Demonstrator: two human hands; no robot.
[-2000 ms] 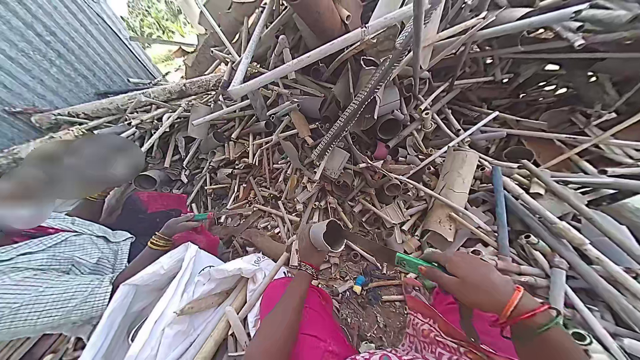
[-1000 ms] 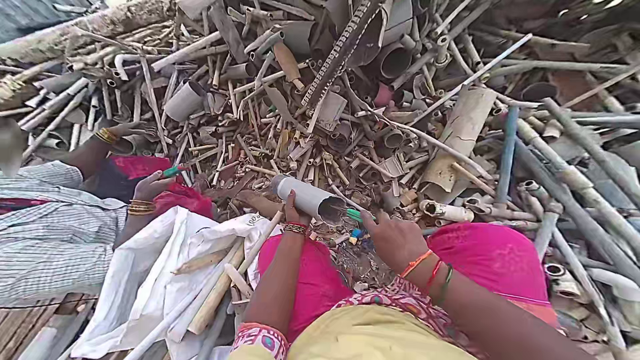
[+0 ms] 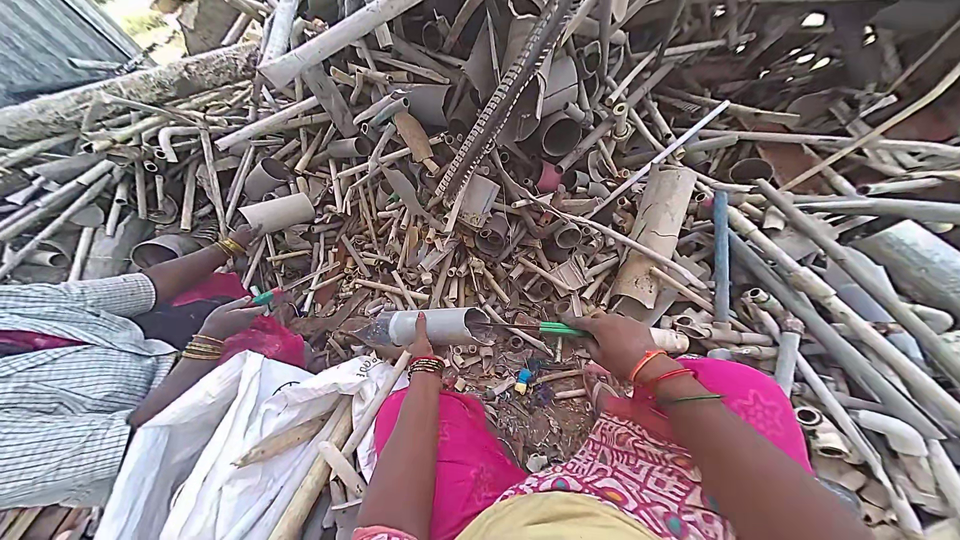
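Observation:
My left hand [image 3: 422, 343] holds a short grey plastic pipe piece [image 3: 442, 327] that lies sideways above my lap, its broken open end toward the right. My right hand [image 3: 611, 341] is closed around the green handle [image 3: 562, 328] of a thin metal tool. The tool's dark shaft [image 3: 517, 325] points left into or across the pipe's open end; which one cannot be told. Beyond both hands spreads a heap of scrap pipe pieces [image 3: 450, 262]. A small blue and yellow object [image 3: 523, 381] lies on the ground below the tool.
At left a co-worker's hand [image 3: 229, 319] holds a green-handled tool, and their other hand [image 3: 244, 238] touches a pipe piece [image 3: 279, 213]. A white sack [image 3: 202, 442] with pipe lengths lies by my left arm. Long pipes [image 3: 832, 300] lie at right, beside a cracked wide pipe [image 3: 656, 232].
The pipe in my left hand has turned to lie more level, and my right hand has drawn away from its open end. The co-worker's far hand now touches a pipe piece.

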